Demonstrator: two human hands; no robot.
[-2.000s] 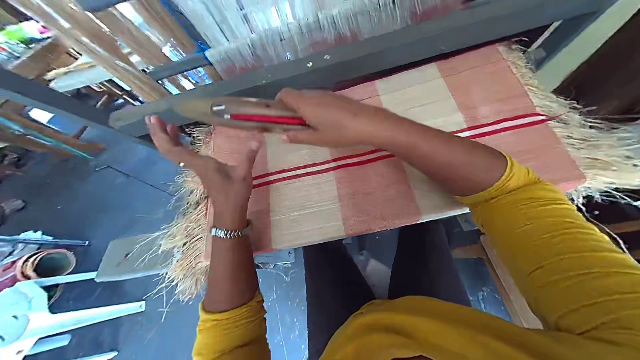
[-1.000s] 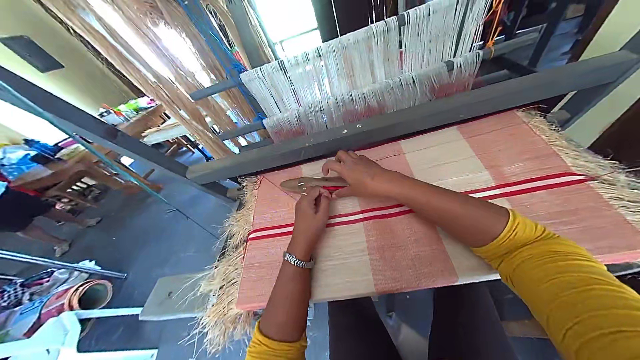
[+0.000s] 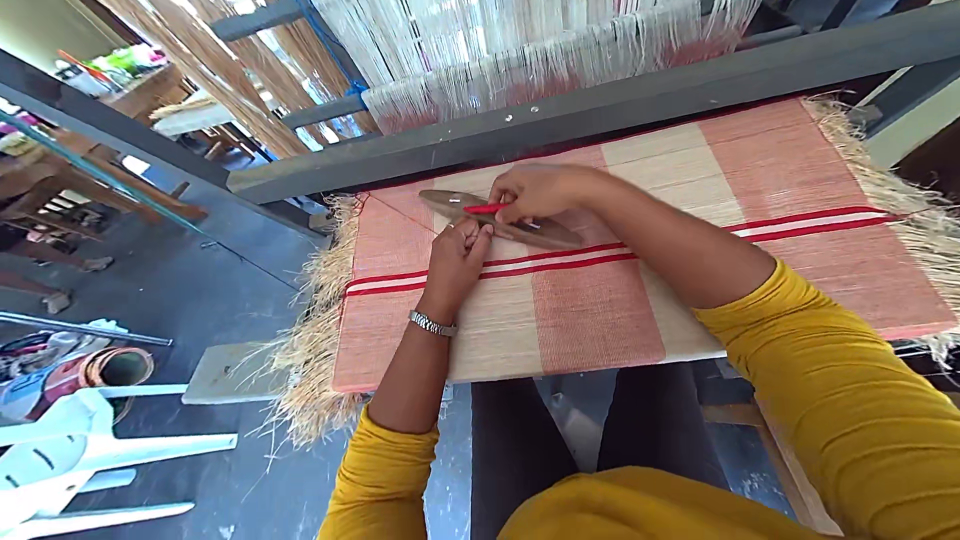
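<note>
A wooden boat shuttle (image 3: pixel 551 234) with a bobbin of red thread (image 3: pixel 486 209) lies slantwise above the woven striped cloth (image 3: pixel 600 315). My right hand (image 3: pixel 536 193) has its fingers on the red bobbin at the shuttle's middle. Close below the shuttle, my left hand (image 3: pixel 461 251) has thumb and forefinger pinched together at its near edge; whether they grip the shuttle or a thread is not clear. A thin red thread (image 3: pixel 401 214) runs from the cloth's left edge toward my left hand. Red and white bands cross the pink and cream cloth.
The loom's grey beater beam (image 3: pixel 600 105) spans behind the cloth, with white heddles (image 3: pixel 525 45) beyond. Straw-like fringe (image 3: pixel 322 322) hangs at both cloth edges. A white plastic chair (image 3: pixel 75 442) and a rolled sheet (image 3: pixel 124 367) are at lower left. A person's feet show at far left.
Two seconds ago my right hand held the shuttle raised near the beam and my left hand was spread apart from it. Both hands are now together at the shuttle over the cloth. The view has shifted.
</note>
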